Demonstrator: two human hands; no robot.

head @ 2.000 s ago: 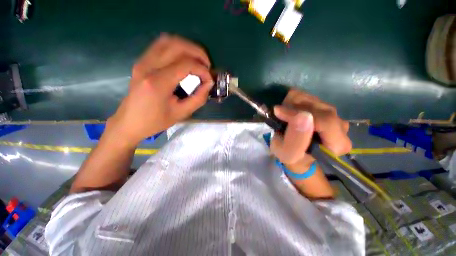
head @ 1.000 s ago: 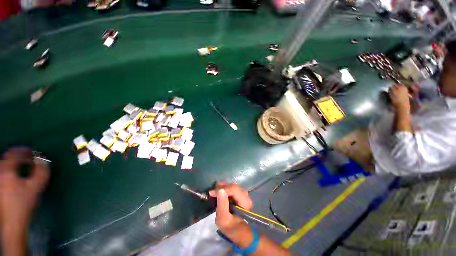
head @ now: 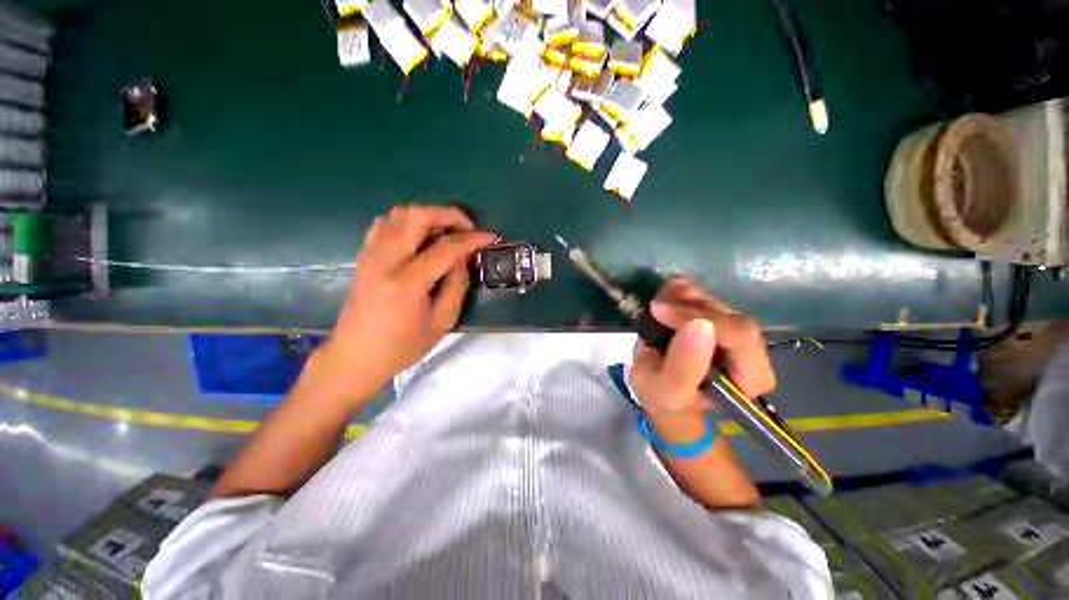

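A small dark device housing with a shiny frame lies on the green bench in front of me. My left hand has its thumb and fingertips on the device's left edge. A pale tab shows at the device's right end. My right hand holds the soldering iron like a pen, its tip up and right of the device, apart from it. Solder wire runs from the left towards my left hand. A heap of silver-white pouch cells with yellow edges lies beyond.
A second small device lies at the upper left. Clear stacked trays and a green and grey spool holder stand at the left edge. A dark stick with a pale end lies right of the cells. A round tan container stands at the right.
The view has swung back from the right to the work. My left hand is now on the device's edge; two seconds ago it held a white piece above the device, where the iron tip touched the tab.
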